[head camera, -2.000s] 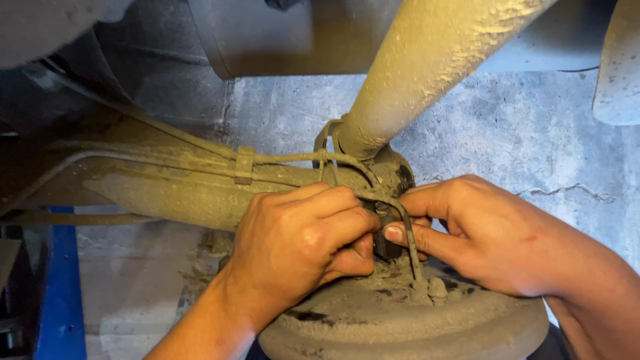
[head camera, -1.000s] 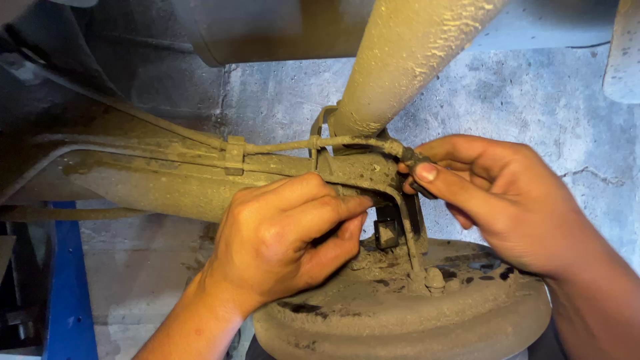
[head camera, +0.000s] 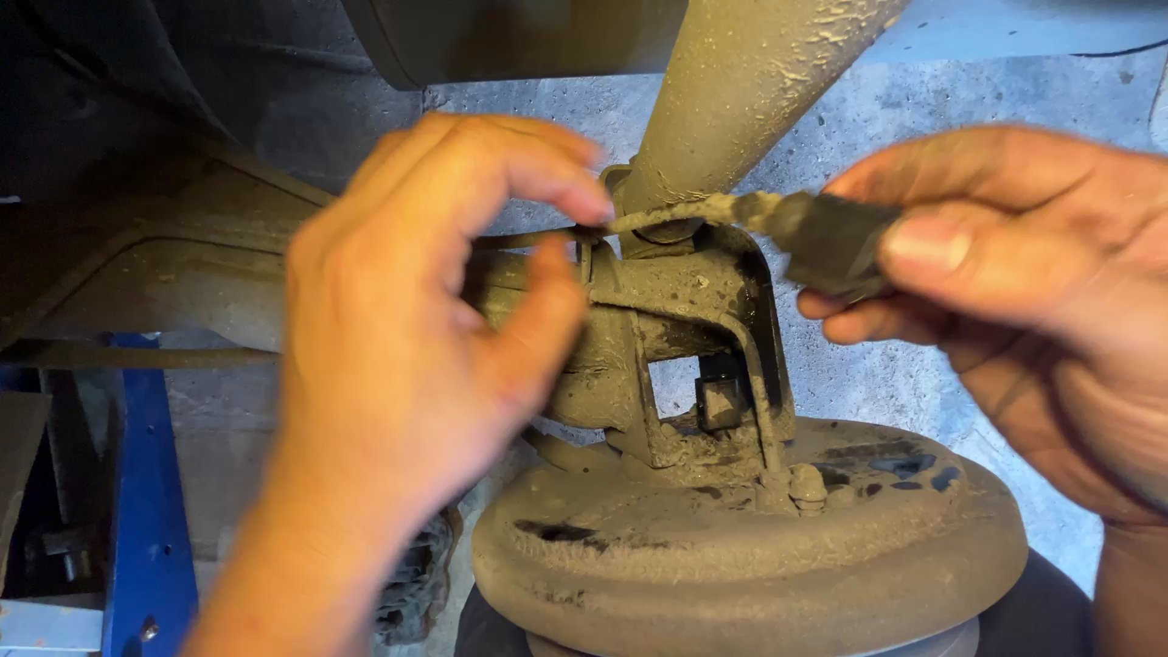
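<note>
My right hand [head camera: 1004, 246] pinches a black electrical connector [head camera: 835, 242] between thumb and fingers, above the dusty brake drum backing plate [head camera: 730, 538]. A dirt-caked cable [head camera: 675, 212] runs left from that connector toward my left hand [head camera: 411, 292]. My left hand is blurred, its thumb and fingers apart around the cable's line without visibly gripping it. Below the hands, a thin metal brake line [head camera: 753, 365] bends down to the backing plate beside a bleeder screw [head camera: 808, 484]. A black sensor [head camera: 719, 397] sits in the bracket opening.
A thick shock absorber [head camera: 748, 91] slants up from the axle end. The muddy axle tube [head camera: 219, 283] extends left behind my left hand. A blue metal stand [head camera: 151, 493] is at lower left, and a large dark cylinder [head camera: 520, 41] crosses the top. Concrete floor lies below.
The connector was down at the bracket between both hands; my right hand now holds it higher and to the right, away from the bracket. My left hand has lifted and its fingers have spread.
</note>
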